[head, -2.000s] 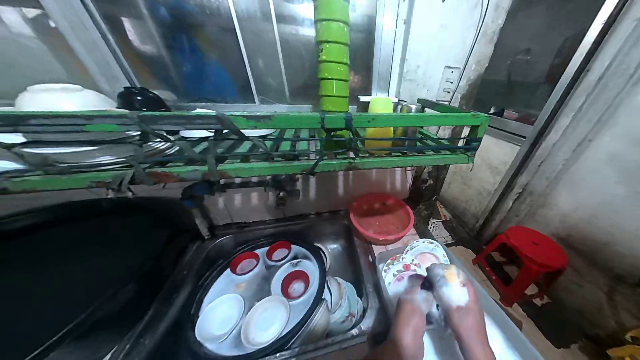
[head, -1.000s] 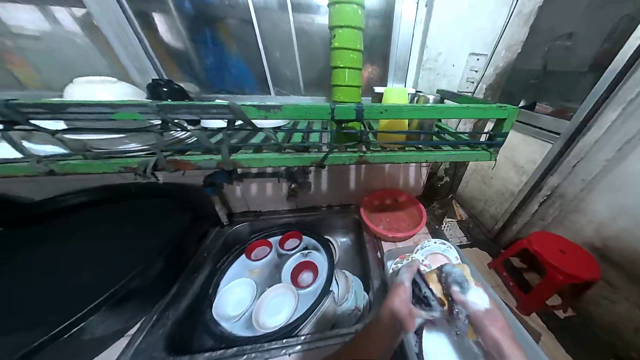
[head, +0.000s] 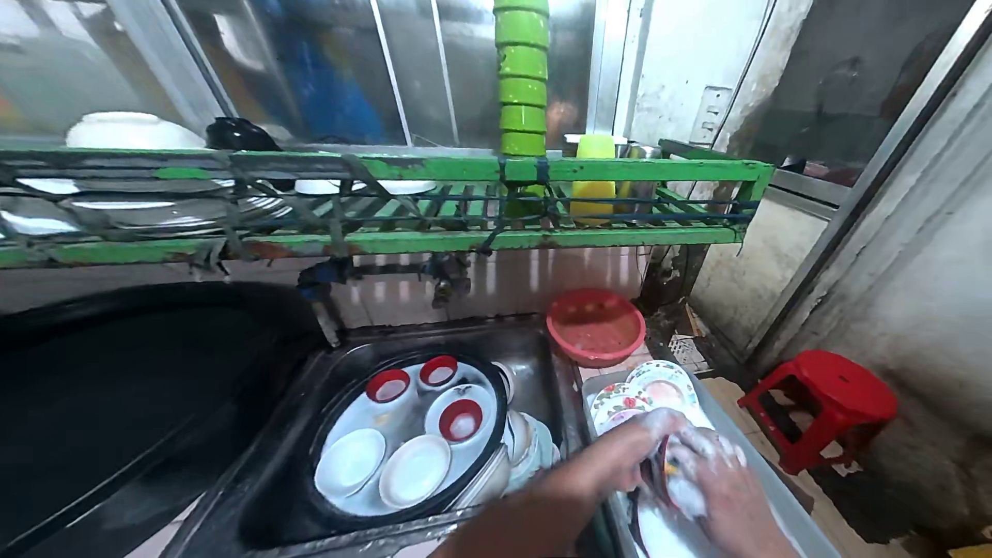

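Observation:
Over the grey plastic tub [head: 783, 496] at the lower right, my left hand [head: 647, 442] holds a soapy dark bowl with a reddish rim [head: 663, 465]. Foam covers much of my right hand [head: 717, 480], which is pressed to the bowl's inside; something yellow, perhaps a sponge, shows between the fingers. Flower-patterned plates [head: 660, 381] lie in the tub just beyond my hands. Left of them, in the metal sink [head: 539, 364], a round black basin [head: 325, 415] of water holds white bowls [head: 415, 470] and several red bowls [head: 439, 370]. More dishes [head: 531, 449] are stacked beside the basin.
A red plastic basin [head: 596, 329] stands behind the tub, a red stool [head: 825, 403] to the right. Above the sink runs a green rack [head: 434, 242] with dishes, a yellow cup [head: 594, 186] and stacked green cups [head: 522, 93]. A tap [head: 443, 287] is below it; a large black vessel [head: 139, 403] fills the left.
Both hands stay over the tub but have shifted around the dark bowl; the yellow thing under my right hand is now mostly covered. The dishes in the basin have not moved.

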